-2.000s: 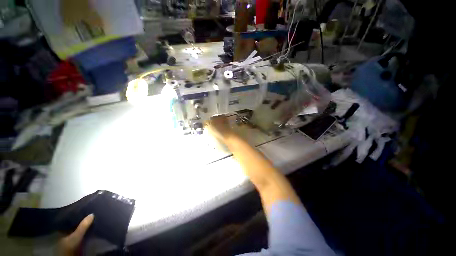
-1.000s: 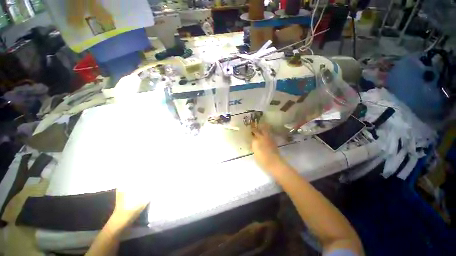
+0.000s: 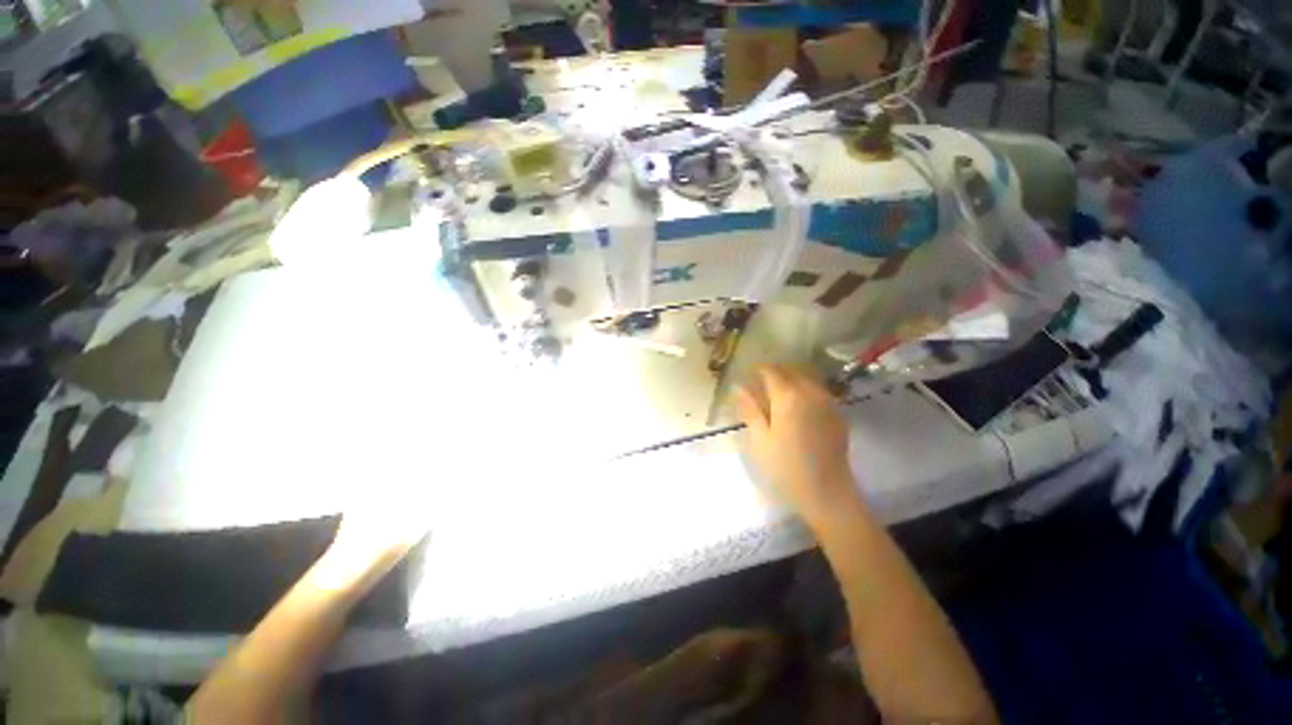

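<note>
A long dark band point(image 3: 184, 577) lies flat along the front left edge of the white table point(image 3: 241, 411). My left hand point(image 3: 371, 545) lies on its right part; the fingers are washed out by glare, so their grip cannot be told. My right hand point(image 3: 796, 432) is over the sewing machine bed, right of the needle area, fingers bent together. A thin slim tool point(image 3: 720, 383) shows just left of its fingertips; whether the hand holds it is unclear. The white sewing machine point(image 3: 709, 255) with a blue stripe stands behind the hands.
The bright lamp point(image 3: 320, 223) glows left of the machine head. A dark flat rectangle point(image 3: 996, 380) and white cloth strips point(image 3: 1183, 383) are at the right. Cloth pieces point(image 3: 142, 354) lie at the left. A red basket point(image 3: 234, 156) stands behind. Brown cloth point(image 3: 694, 680) shows below the table edge.
My right hand moved from the needle area rightward along the bed, then back toward the front edge. My left hand came onto the dark band, which now lies flatter on the table.
</note>
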